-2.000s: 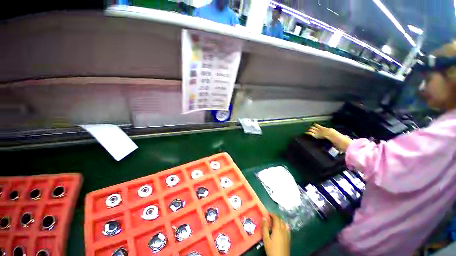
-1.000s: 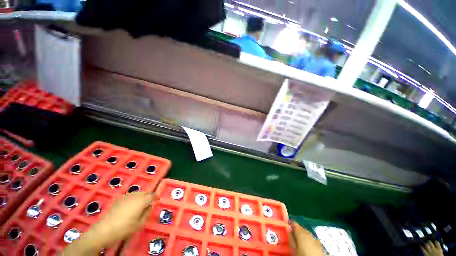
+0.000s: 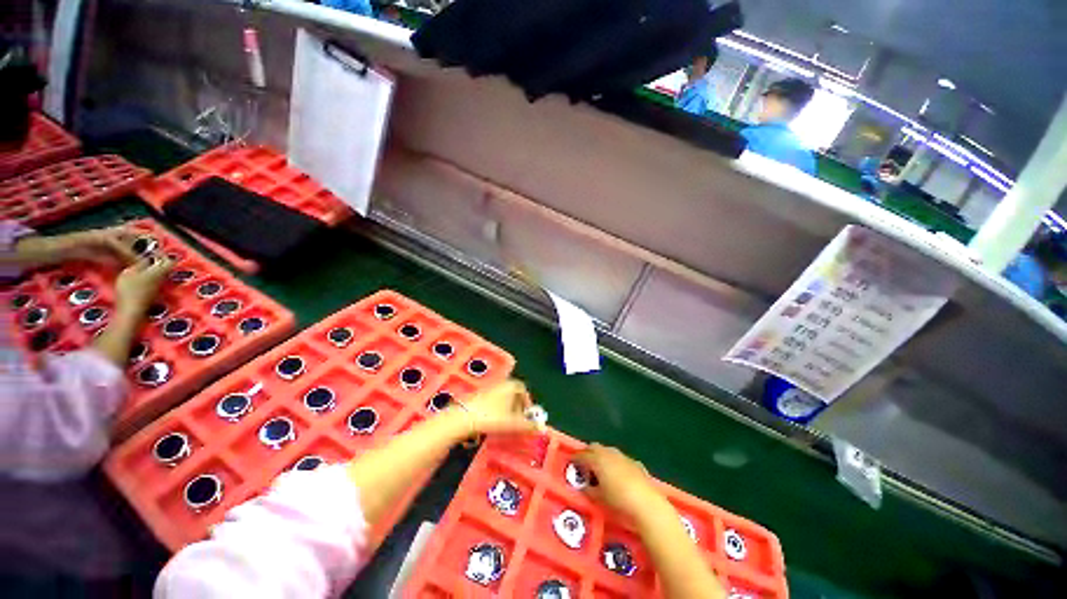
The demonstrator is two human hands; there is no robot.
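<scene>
A red tray [image 3: 532, 480] of silver-rimmed watch heads lies at the lower centre, cut off by the bottom edge. My left hand [image 3: 501, 410] is at its upper left corner and pinches a small silvery watch head [image 3: 536, 415] above the tray. My right hand [image 3: 623, 477] reaches over the back row, its fingertips at another watch head [image 3: 576, 475] in its pocket; whether they grip it is unclear. My right forearm hides some pockets. A second red tray [image 3: 339, 396] with dark-faced watch heads lies to the left, partly under my left arm.
A neighbouring worker's hands [image 3: 138, 272] are over another watch tray at left. A black slab [image 3: 240, 219] lies on a red tray behind. A clipboard [image 3: 339, 117] leans at the back. A white slip [image 3: 576, 336], a colour chart [image 3: 837, 310] and a small clear bag [image 3: 858, 472] are along the partition.
The view has swung left, showing the neighbour's hands. My left hand has moved from between the trays to the right tray's corner and now holds a watch head. My right hand has moved from its right edge to the back row.
</scene>
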